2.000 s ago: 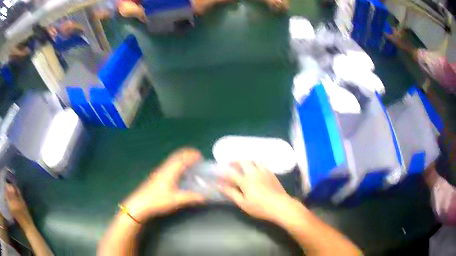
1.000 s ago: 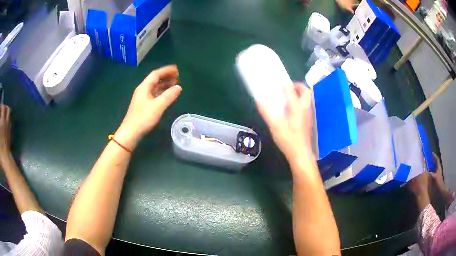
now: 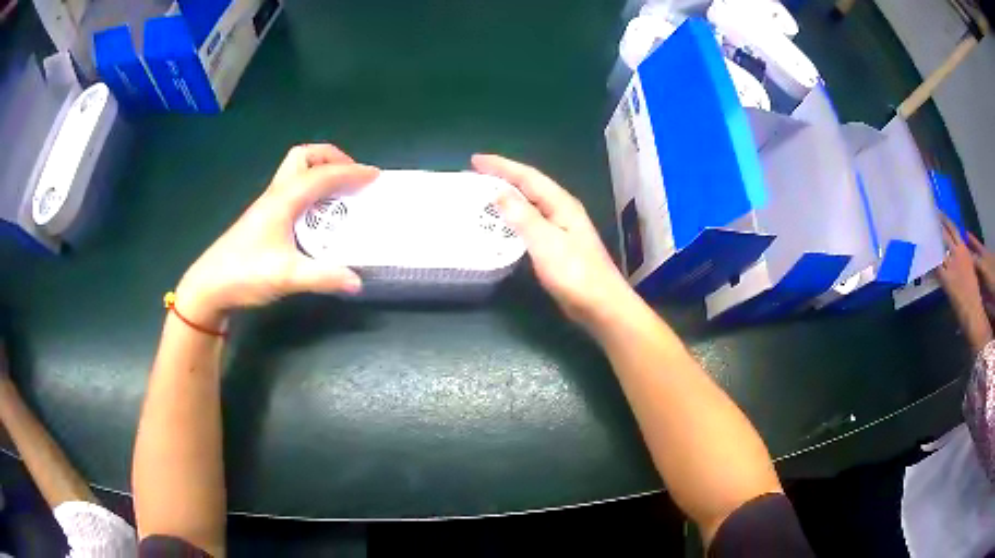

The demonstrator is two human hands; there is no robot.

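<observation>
A closed oval unit with a white cover on a frosted tub is at the middle of the bench. The cover has a round grille near each end. My left hand grips the unit's left end, with fingers on the far side and thumb on the near side. My right hand holds its right end. The inside of the tub is hidden by the cover.
Open cartons with blue flaps stand at the right, with loose white units behind them. Another blue carton and a white oval unit are at the left. Other people's arms reach in at both sides.
The white cover from my right hand now sits on the tub, hiding the fan and wires. My left hand has come down onto the unit. The view has shifted.
</observation>
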